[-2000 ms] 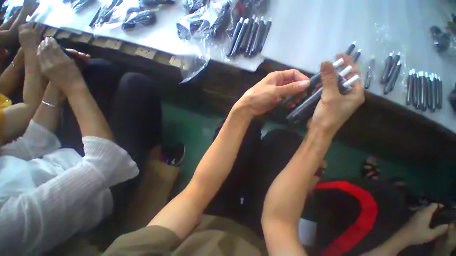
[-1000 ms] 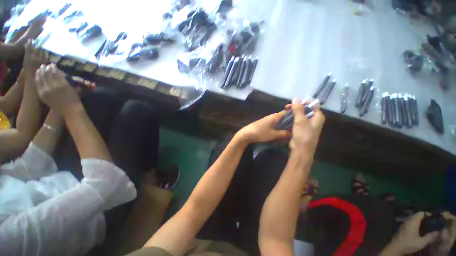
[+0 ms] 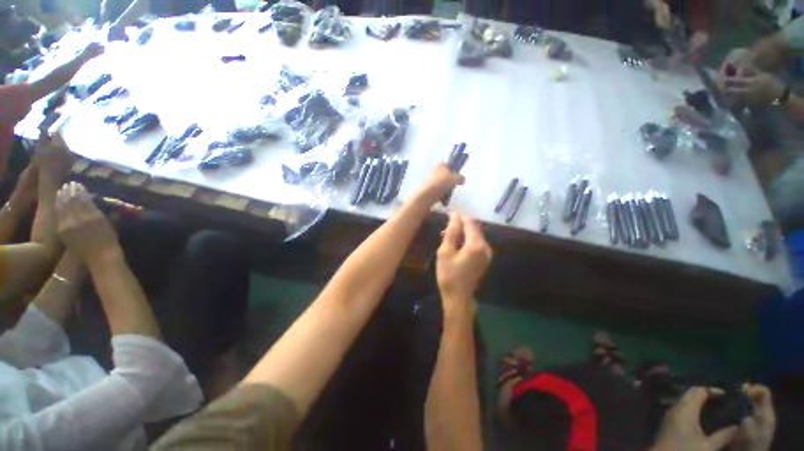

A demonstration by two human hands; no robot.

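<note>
My left hand is over the table's front edge, shut on a few dark rods that point away from me. My right hand is just below it, fingers bent together, before the table edge; whether it holds anything is unclear. A row of black rods with pale ends lies left of my left hand. To the right lie two rods, a slim paler rod, a small group of rods and a longer row.
The white table carries bagged dark parts and a dark flat piece. A person in a white top sits at left. Hands hold a dark object at lower right. Other people's hands are at the far right. A blue item is at right.
The view has shifted, showing more of the table. My left hand has reached forward over the table with rods. My right hand has come apart from it, and no rods now show in it.
</note>
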